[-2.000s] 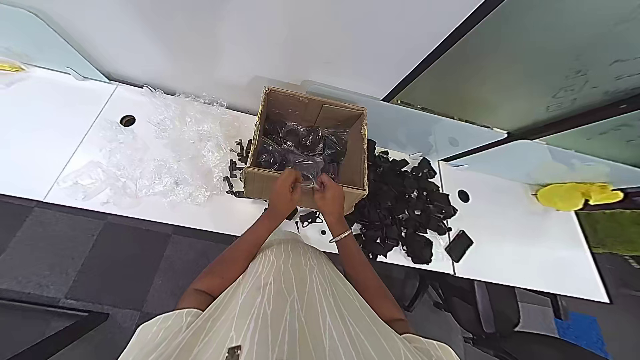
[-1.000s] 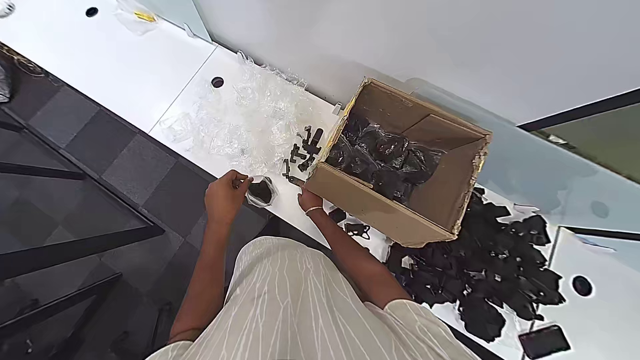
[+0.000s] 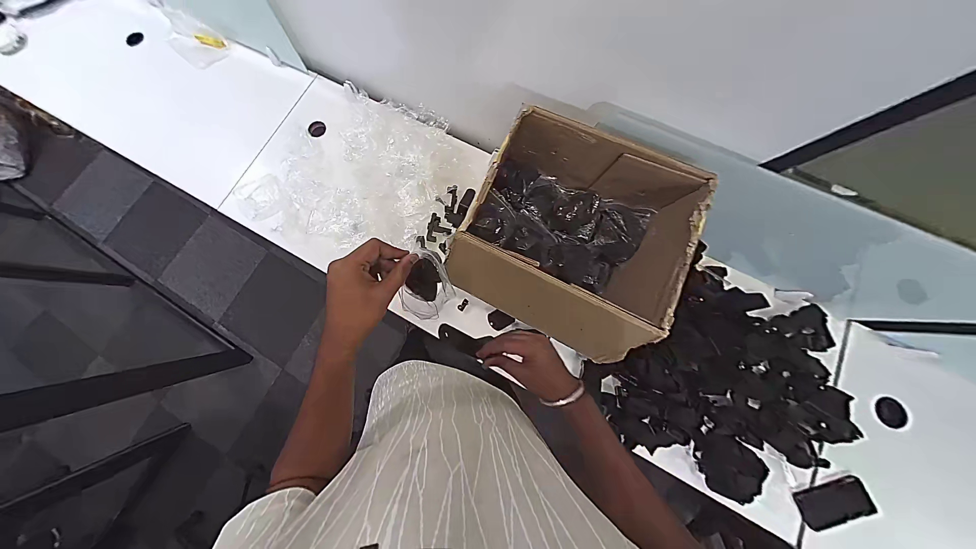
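Observation:
My left hand (image 3: 370,286) pinches the edge of a clear plastic bag (image 3: 424,286) with a dark item inside, held at the desk's front edge. To the right, my right hand (image 3: 526,360) is near the desk edge, touching or holding a black item (image 3: 461,341) whose form is unclear. Behind it stands an open cardboard box (image 3: 557,309) with several dark items in clear bags (image 3: 568,221). Small black parts (image 3: 438,225) lie against the box's left side. Crumpled clear plastic bags (image 3: 366,168) spread over the white desk farther left.
A large heap of black items (image 3: 732,374) covers the desk right of the box, with a black phone-like device (image 3: 835,503) at its near edge. Round cable holes (image 3: 317,129) pierce the desk. A glass partition (image 3: 762,236) runs behind. Dark metal frames (image 3: 122,381) stand lower left.
Two seconds ago both hands were together on a bag at the box's front. The left hand has since gone left with a bag, and the right hand has left the box. The view has turned.

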